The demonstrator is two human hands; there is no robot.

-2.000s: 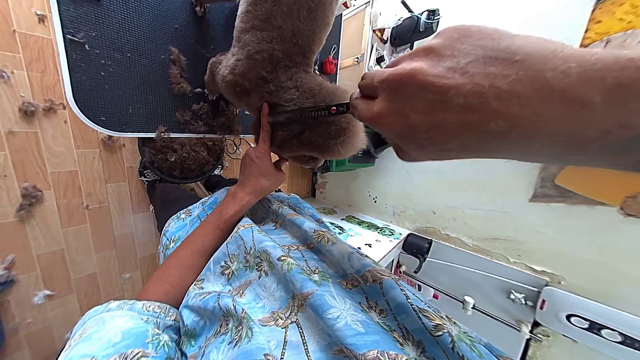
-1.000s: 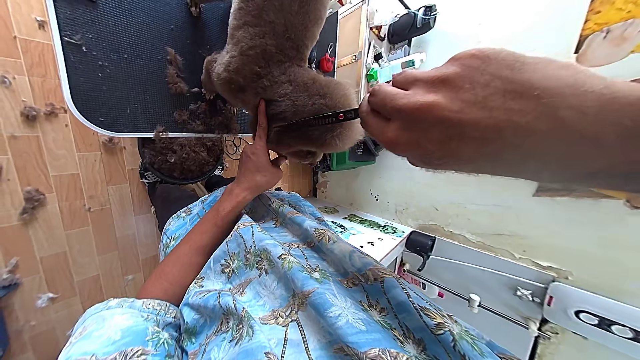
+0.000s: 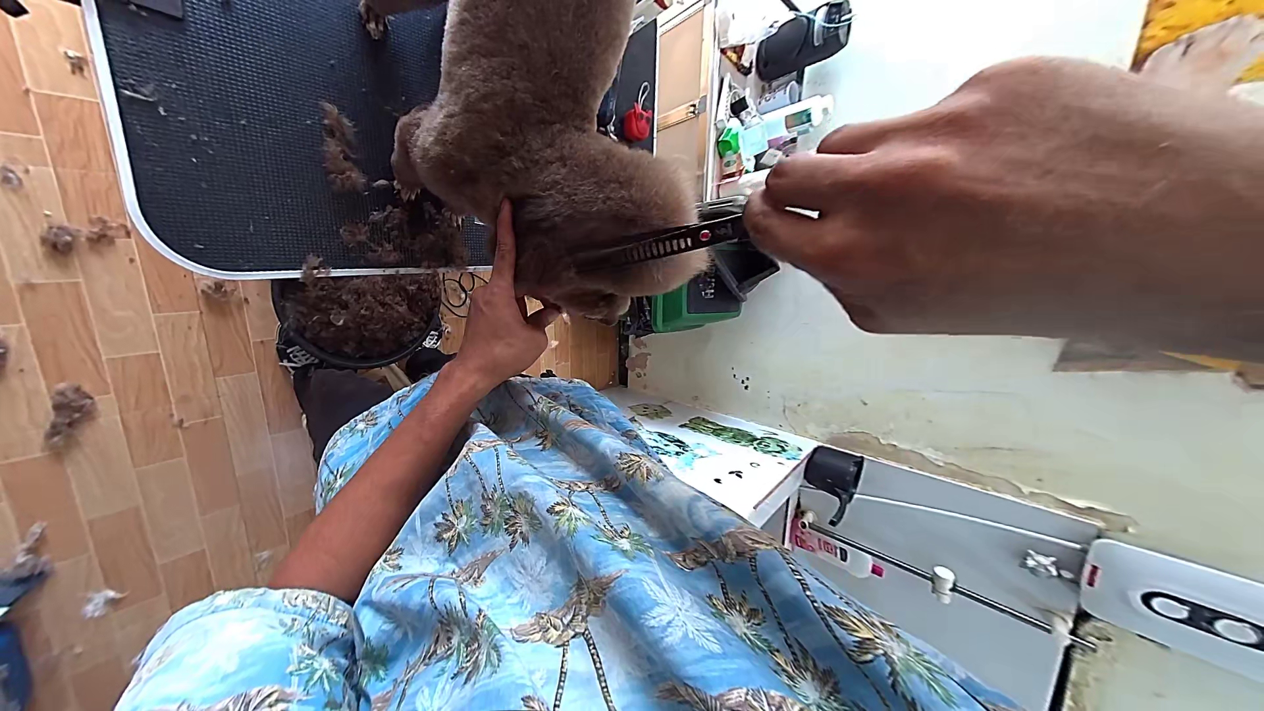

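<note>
A brown, curly-coated dog (image 3: 533, 89) stands on a black ribbed grooming table (image 3: 237, 128), its head toward me at the table's near edge. My right hand (image 3: 869, 207) grips a black slotted grooming tool (image 3: 681, 240), whose far part lies against the fur of the head; whether it is shears or a comb I cannot tell. From below, my left hand (image 3: 504, 321) holds the dog's head near the muzzle, index finger stretched up along the fur, the other fingers partly hidden. Cut brown fur (image 3: 405, 232) lies on the table beside the dog.
Below the table edge sits a black round bin (image 3: 360, 326) full of fur. Tufts of fur (image 3: 69, 410) dot the wood-look floor. Bottles (image 3: 790, 118) and a green-and-black container (image 3: 701, 296) stand by the wall at right. A white cabinet (image 3: 731, 474) is nearer me.
My right hand and the grooming tool have moved a little to the right against the dog's head. My left hand stays on the head in about the same place.
</note>
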